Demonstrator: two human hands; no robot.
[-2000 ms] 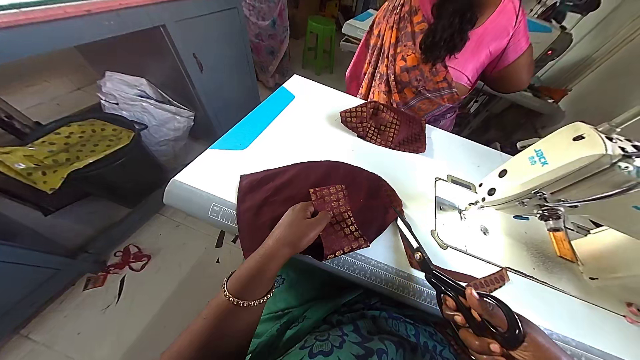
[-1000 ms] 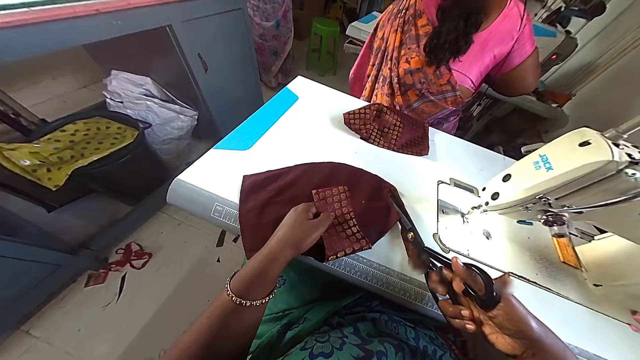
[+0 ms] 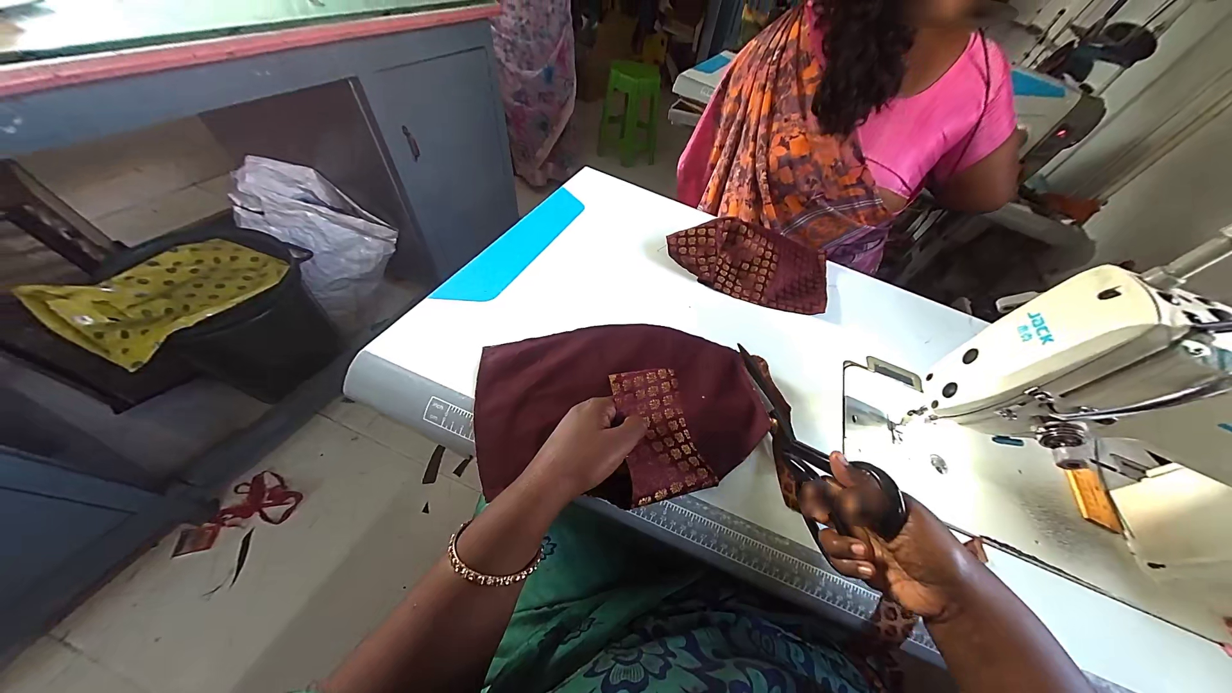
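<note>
A maroon cloth piece lies on the white sewing table, with a gold-patterned part folded over its front. My left hand pinches the edge of that patterned part between thumb and fingers. In my right hand are black-handled fabric scissors, their blades at the right edge of the maroon cloth. A narrow patterned strip hangs beside the blades, partly hidden by them and my hand. Farther back on the table rests another maroon piece with gold pattern.
An industrial sewing machine stands at the right. A measuring scale runs along the table's front edge. Beyond the table is a person in a pink and orange garment. At the left are a black tub with yellow cloth and a white sack.
The scissors and my right hand have moved up along the cloth's right edge, and the blades now point farther up. My left hand keeps its hold on the patterned part.
</note>
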